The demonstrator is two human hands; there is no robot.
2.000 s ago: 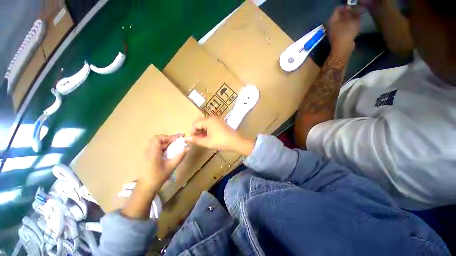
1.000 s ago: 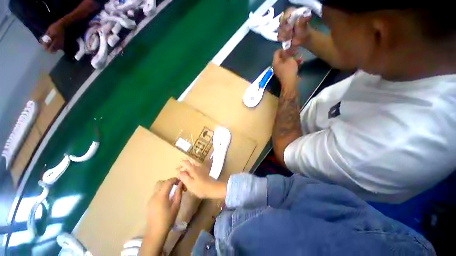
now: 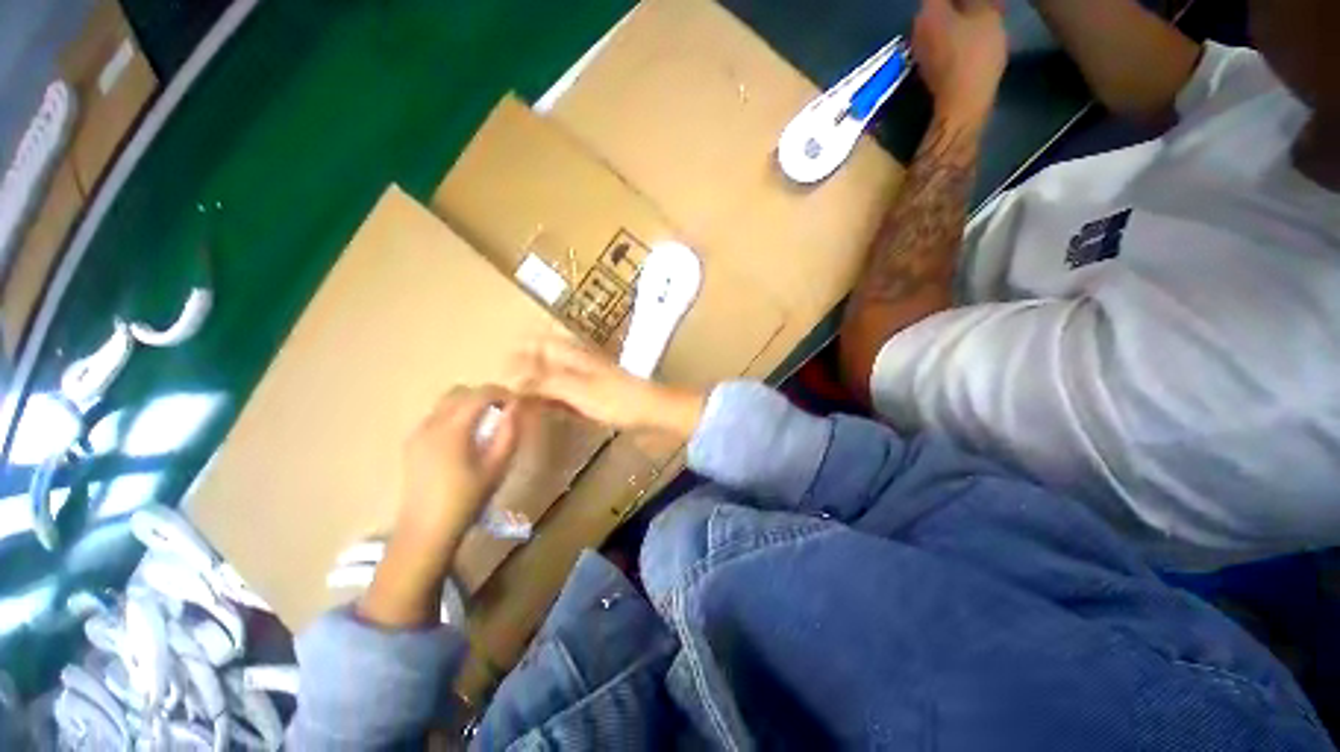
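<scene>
My left hand holds a white plastic part, mostly hidden by the fingers, over the cardboard sheet. My right hand is beside it with its fingers extended toward the part; whether the fingertips pinch anything is too blurred to tell. A white spoon-shaped housing lies on the cardboard just beyond my right hand, wide end away from me. A white piece shows below my left hand. White arcs lie partly hidden by my left forearm.
A pile of white housings lies at lower left. A green conveyor carries white parts. A housing with a blue strip lies on the far cardboard. A co-worker's tattooed arm is close on the right.
The view tilted up, then back down. My right hand's fingers, pinched at the part two seconds ago, are now extended. The parts on the belt have shifted toward the lower left.
</scene>
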